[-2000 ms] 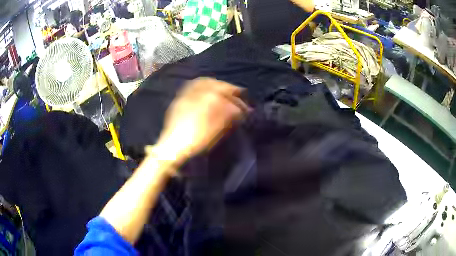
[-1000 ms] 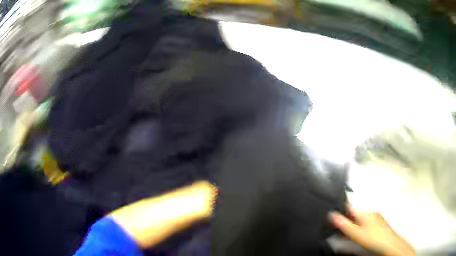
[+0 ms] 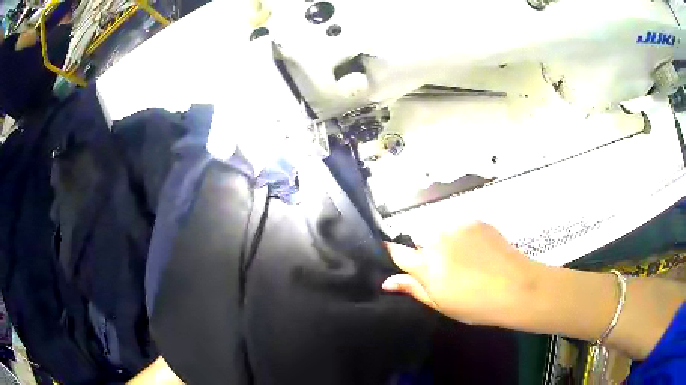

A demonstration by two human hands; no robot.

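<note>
A large dark garment [image 3: 203, 278] lies over the left and front of the white table, with its narrow edge running up to the needle area [image 3: 350, 135] under the bright lamp. A shinier blue-navy piece [image 3: 278, 180] shows near the needle. My right hand [image 3: 459, 274] pinches the garment's right edge between thumb and fingers, in front of the machine. My left hand [image 3: 156, 374] is mostly cut off by the bottom edge; only a strip of skin shows beside the cloth, and its fingers are hidden.
The white sewing machine [image 3: 466, 45] with JUKI lettering spans the top right. A thin dark tool [image 3: 459, 92] rests on its bed. Printed graduations [image 3: 564, 241] run along the table's front edge. A yellow-framed trolley [image 3: 56, 56] stands at top left.
The view has swung right and down onto the machine. The garment now reaches the needle area. My right hand has come onto its edge; my left hand has dropped mostly out of the picture.
</note>
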